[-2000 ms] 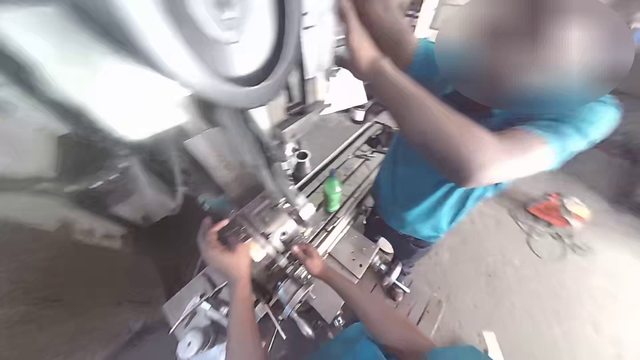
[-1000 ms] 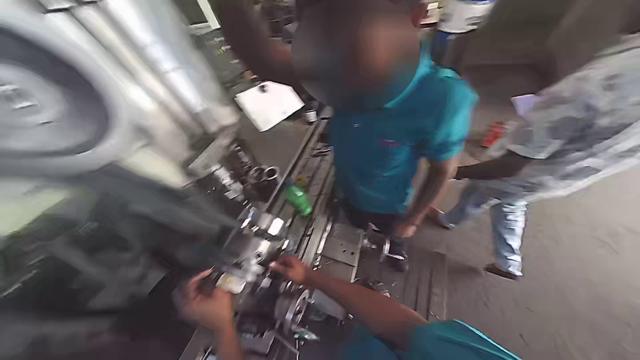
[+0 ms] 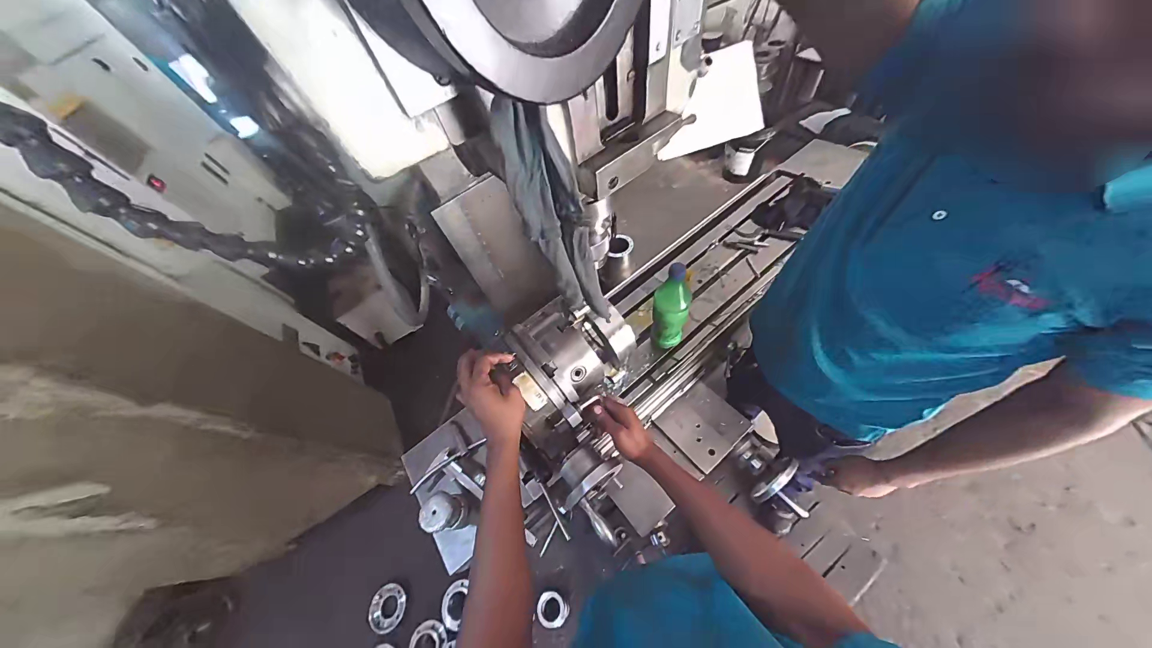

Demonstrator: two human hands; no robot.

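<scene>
A steel chuck on a dividing head [image 3: 567, 360] is mounted on the slotted machine table [image 3: 720, 261]. My left hand [image 3: 490, 391] is at the near left side of the chuck's body, fingers curled near its rim; whether it grips anything is unclear. On the chuck's near right side, my right hand [image 3: 619, 423] has thumb and fingers pinched at the flange edge, perhaps around a small part too hidden to tell. A handwheel [image 3: 589, 477] sits just below the right hand. A green plastic bottle [image 3: 671, 308] stands upright on the table, right of the chuck.
A co-worker in a teal shirt [image 3: 936, 243] stands at the right, one hand [image 3: 859, 475] by a crank handwheel [image 3: 776, 481]. A grey cloth [image 3: 544, 189] hangs above the chuck beneath a large round machine head [image 3: 540, 45]. Several metal rings [image 3: 387, 607] lie at the lower left.
The view has swung. My hands stay around the chuck. The co-worker's arm, raised two seconds ago, now has a lowered hand by the crank handwheel. The second person seen one second ago is out of view.
</scene>
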